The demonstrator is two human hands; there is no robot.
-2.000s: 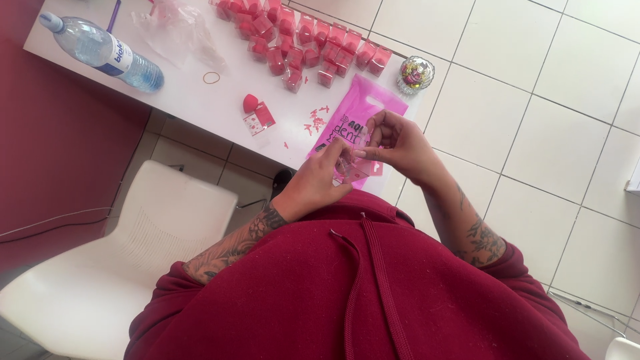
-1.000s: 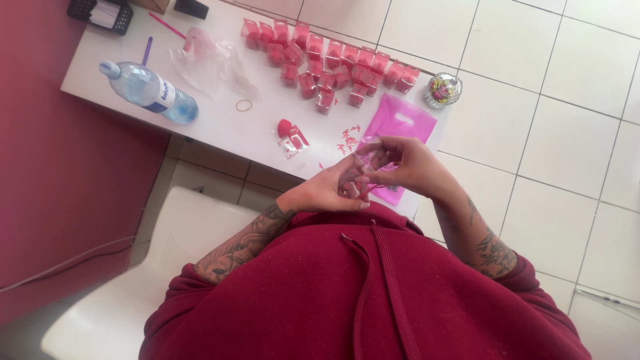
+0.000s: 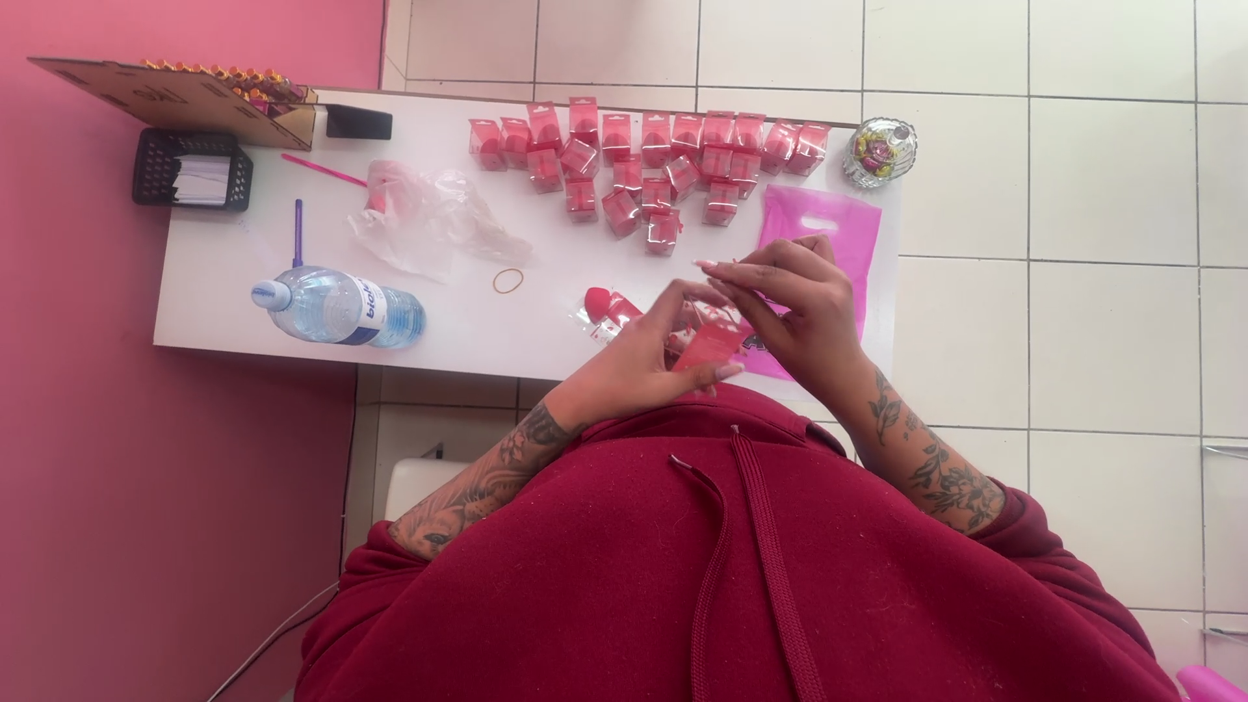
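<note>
My left hand holds a small red and clear plastic box near the table's front edge. Just right of it is my right hand, thumb and fingertips pinched together above the box; whether something small is between them cannot be made out. Under my right hand lies a pink plastic bag with a cut-out handle. A red makeup sponge in a clear package lies left of my left hand. Farther back stand several small clear boxes with red contents, in uneven rows.
On the white table are a water bottle, a purple pen, a crumpled clear plastic bag, a rubber band, a black basket with papers, a wooden display and a glass bowl of sweets.
My right hand has lifted away from my left, and the red and clear box shows more plainly in my left hand. The view has shifted, showing more of the table's left end.
</note>
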